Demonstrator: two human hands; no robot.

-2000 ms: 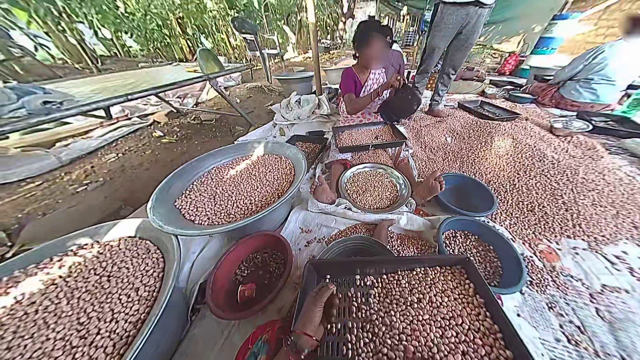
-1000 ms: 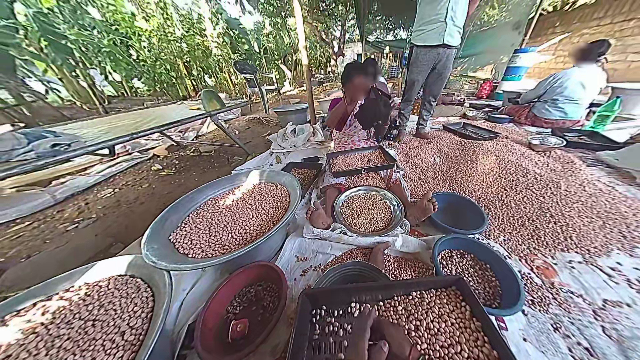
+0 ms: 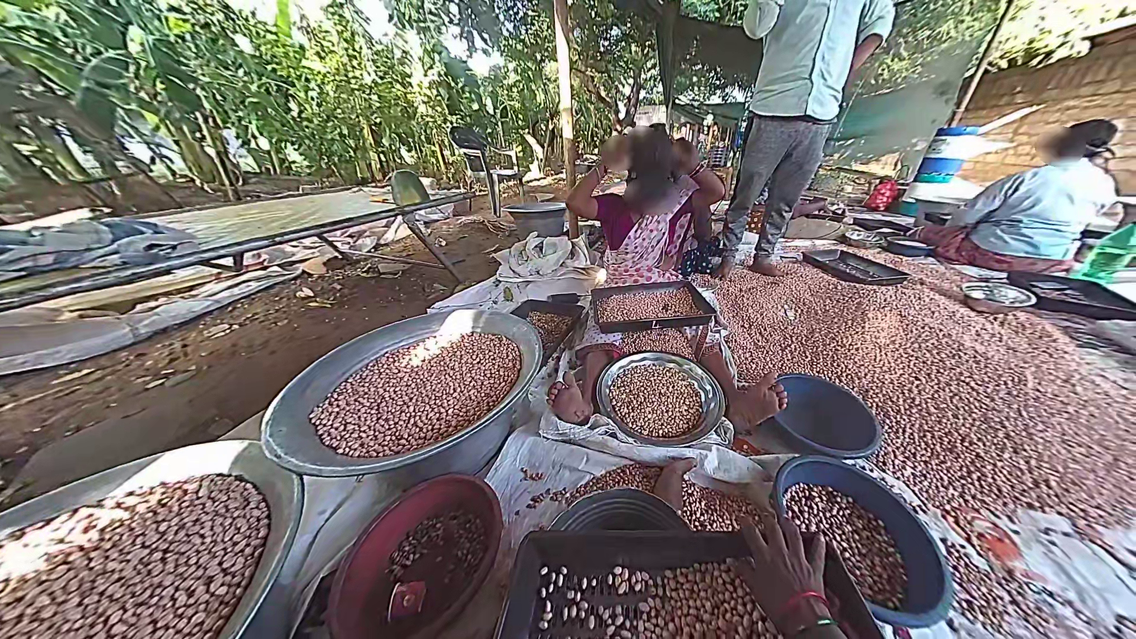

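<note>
My right hand [image 3: 785, 568], with red and green bangles at the wrist, lies palm down over the right side of a black slotted tray [image 3: 524, 590]. Its fingers are spread and point away from me, near the tray's far edge; whether the palm presses on anything is hidden. Small brown and pale nuts or seeds [image 3: 701, 595] fill the tray's right and middle part, thinner at the left, where the slots show. My left hand is out of view. Just beyond the tray are a dark round bowl [image 3: 619, 510] and a bare foot [image 3: 672, 484] among loose nuts.
A maroon basin [image 3: 351, 586] and two large metal basins [image 3: 284, 426] of nuts stand left. Blue tubs [image 3: 941, 568] stand right, beside a wide heap [image 3: 887, 355]. A seated person [image 3: 652, 213] faces me behind a steel plate [image 3: 657, 435]; others stand and sit farther back.
My right hand has moved right and away across the tray, while my left hand has gone out of view. The seated person opposite has raised both hands to the head.
</note>
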